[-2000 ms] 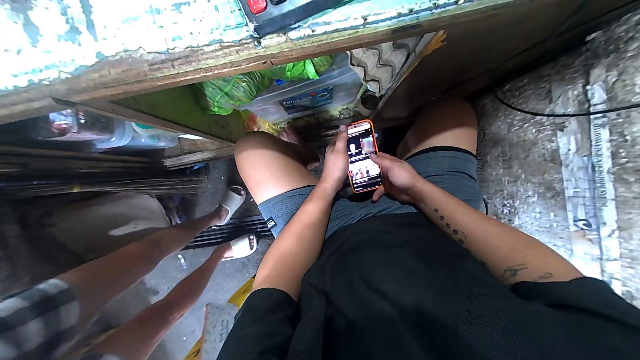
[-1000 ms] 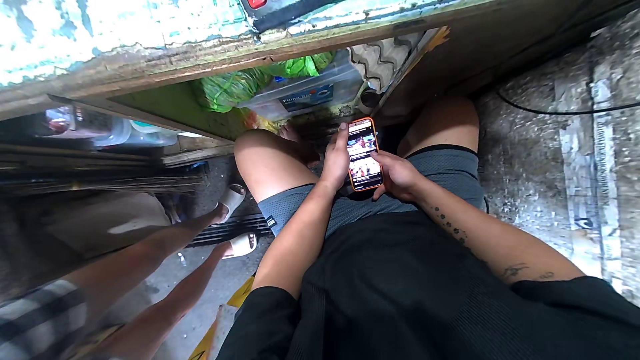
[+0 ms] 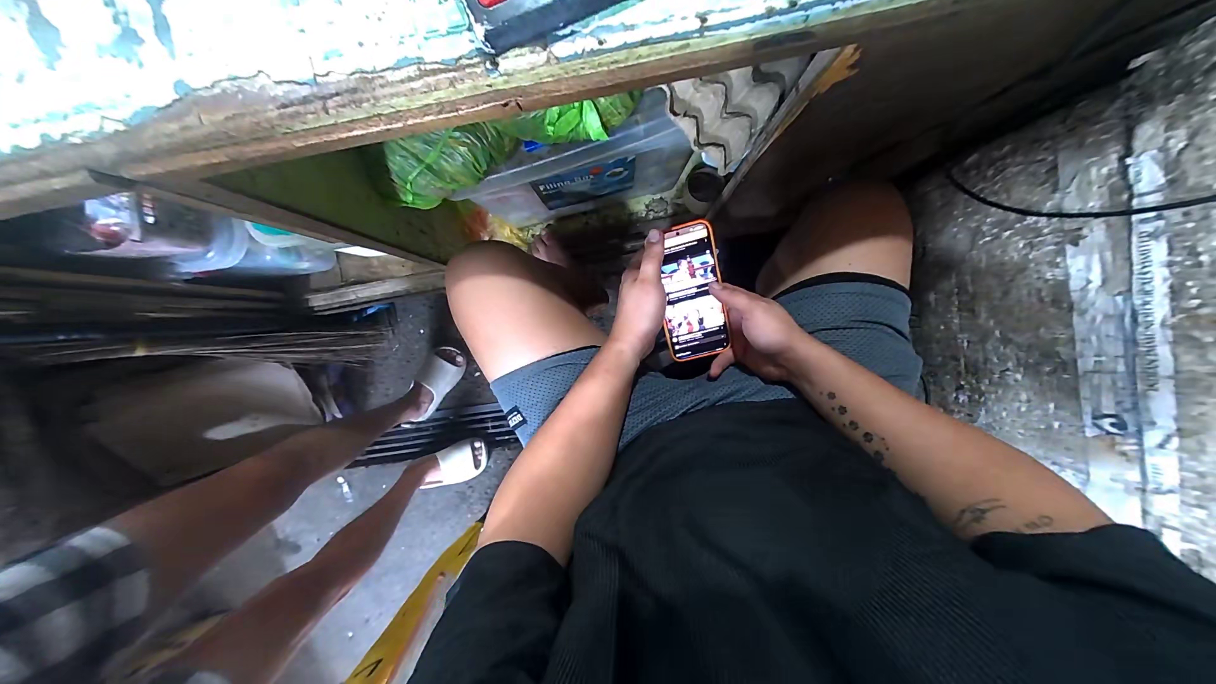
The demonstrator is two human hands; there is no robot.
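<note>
A smartphone in an orange case point(image 3: 695, 291) is held upright between my hands over my lap, its screen lit with pictures and text. My left hand point(image 3: 642, 302) grips its left side, the thumb along the upper edge; the fingers behind it are hidden. At the lower right side, my right hand point(image 3: 757, 328) has its thumb at the screen's edge and its fingers curled by the case. Whether the right hand bears any of the phone's weight is hard to tell.
Above my knees, a shelf under a worn wooden counter point(image 3: 285, 128) holds a clear plastic box point(image 3: 608, 171), green plastic bags point(image 3: 446, 163) and egg trays point(image 3: 727, 114). At left stands another person in white slides point(image 3: 461, 463). A rough wall point(image 3: 1007, 313) with a black cable is at right.
The pictures on the phone's screen have changed. Both hands keep about the same place around the phone.
</note>
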